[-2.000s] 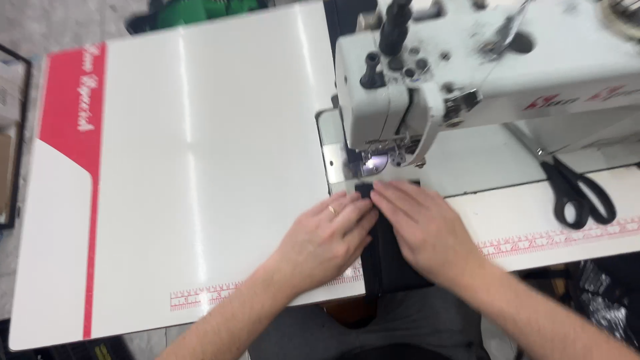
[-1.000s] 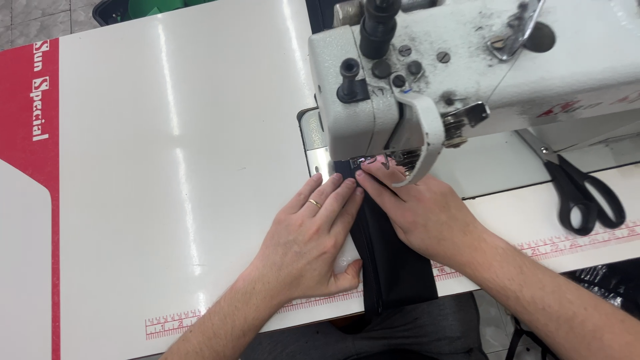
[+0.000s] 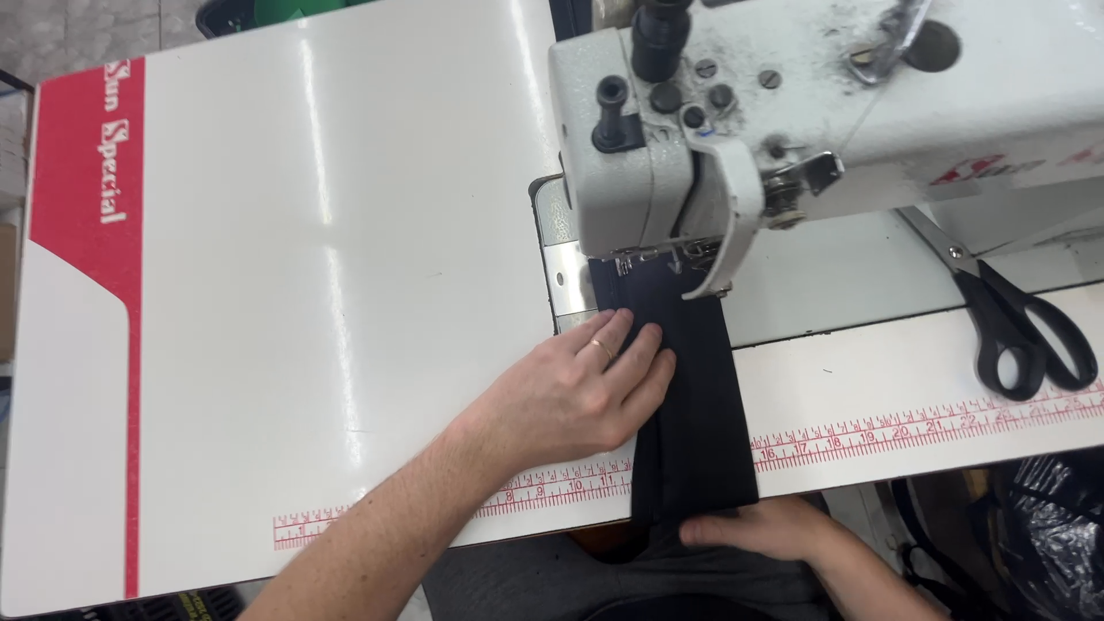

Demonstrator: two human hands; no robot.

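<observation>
A strip of black fabric [image 3: 699, 397] runs from under the needle area of a white industrial sewing machine [image 3: 621, 147] down over the table's front edge. My left hand [image 3: 595, 388], with a ring on one finger, lies flat on the fabric's left side, just below the presser foot area. At the front edge, my right hand [image 3: 759, 530] holds the fabric's lower end, thumb on top and its other fingers hidden beneath. The needle itself is hidden by the machine head.
Black-handled scissors [image 3: 1009, 319] lie right of the machine. A printed red ruler scale [image 3: 871, 431] follows the front edge of the white table [image 3: 233, 345]. Green material [image 3: 285, 9] shows behind the table, and a dark plastic bag [image 3: 1052, 517] is at the lower right.
My right hand has moved from beside the needle area down to the fabric's end at the table edge. My left hand stays on the fabric. More fabric lies flat in front of the machine.
</observation>
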